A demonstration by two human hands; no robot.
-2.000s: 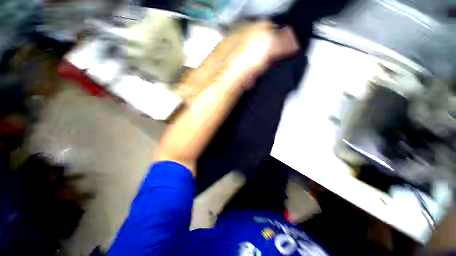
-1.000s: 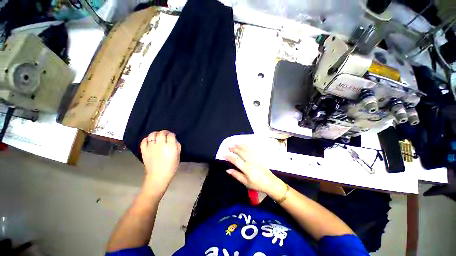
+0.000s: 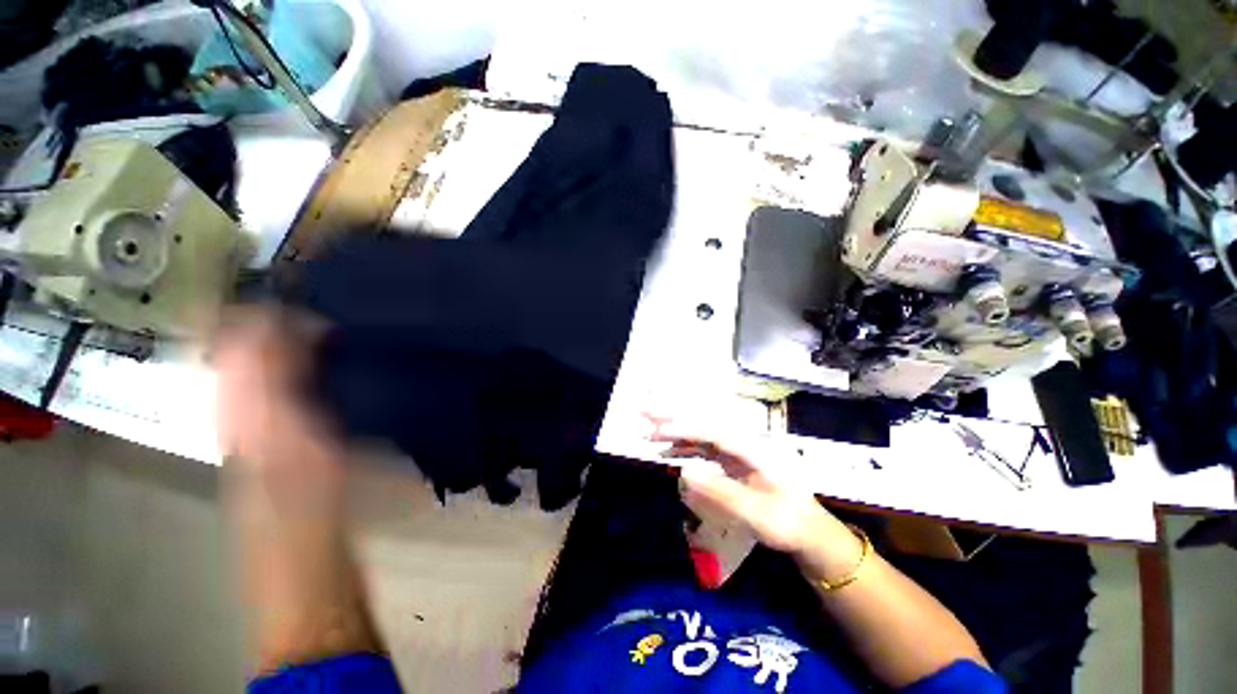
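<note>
A black garment piece (image 3: 475,305) lies bunched and partly folded on the white table (image 3: 665,393). Its long part reaches toward the back, and its ragged front edge hangs over the table's front edge. My left hand (image 3: 271,380) is motion-blurred at the cloth's left end and appears to grip it; the fingers are not clear. My right hand (image 3: 739,495) is open and empty at the table's front edge, right of the cloth, with fingers apart. The off-white overlock machine (image 3: 936,271) stands to the right, with no cloth at its grey plate (image 3: 787,292).
Another off-white machine (image 3: 129,251) stands at the left. A black phone (image 3: 1073,423), a small brass-coloured row (image 3: 1116,426) and a thin tool (image 3: 994,457) lie at the right. Dark cloth (image 3: 1017,597) hangs below the table. A pale tub (image 3: 356,61) is at the back left.
The cloth was spread fairly flat; its near part is now swung left and bunched. My left hand has moved left with it. My right hand has left the cloth and moved slightly right and down.
</note>
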